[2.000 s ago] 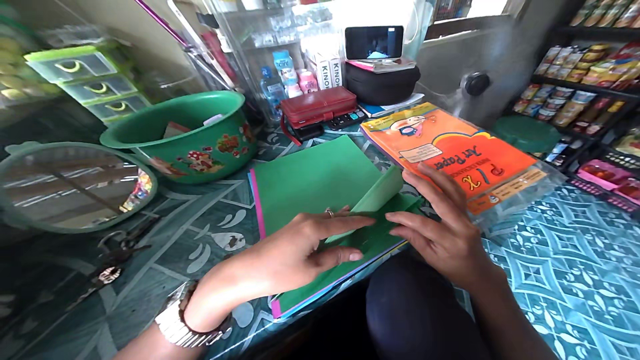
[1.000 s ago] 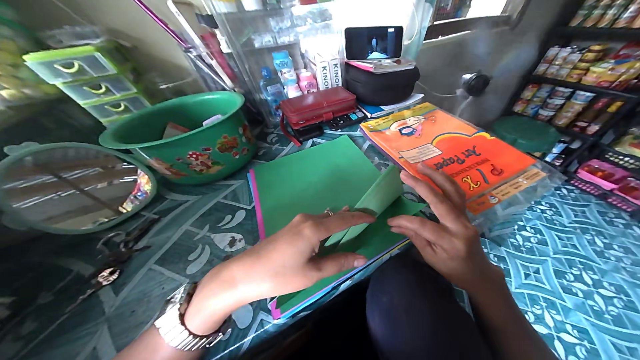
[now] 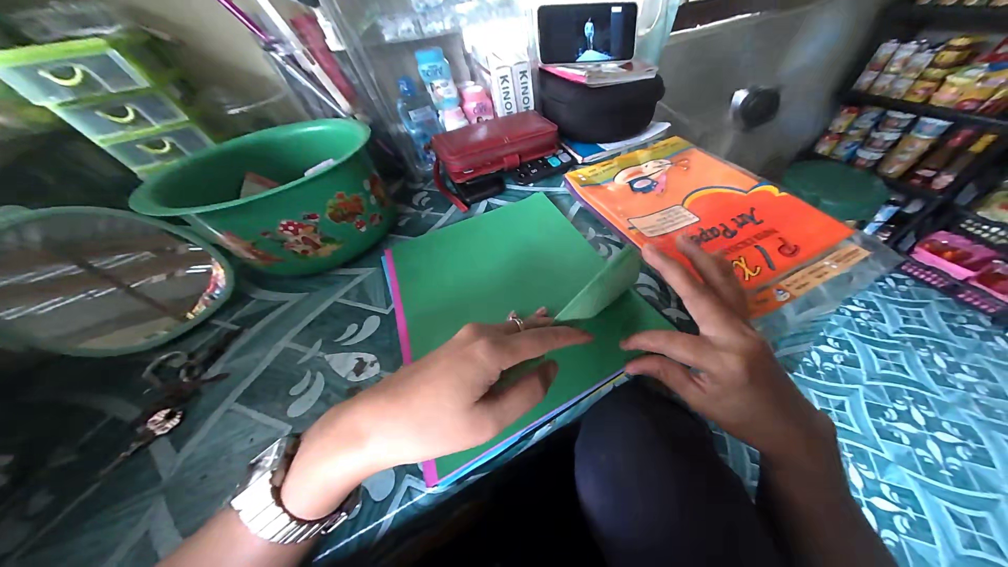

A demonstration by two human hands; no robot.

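Note:
A stack of colored paper lies on the patterned tablecloth, with a green sheet (image 3: 480,268) on top and pink and blue edges showing beneath. A folded green paper flap (image 3: 602,287) stands up at a slant from the stack. My left hand (image 3: 480,378), with a ring and a metal watch on the wrist, rests on the green paper at the flap's lower left end. My right hand (image 3: 709,339) touches the right part of the stack with fingers spread, its index fingertip near the flap's upper end. An orange art paper pack (image 3: 732,213) lies beyond it.
A green basin (image 3: 307,213) and a round mirror (image 3: 118,283) stand at left, with scissors (image 3: 177,386) below. A red wallet (image 3: 496,146), a calculator (image 3: 543,167), bottles (image 3: 437,87) and a propped phone (image 3: 587,33) are behind. Shelves of packaged goods (image 3: 906,142) stand at right.

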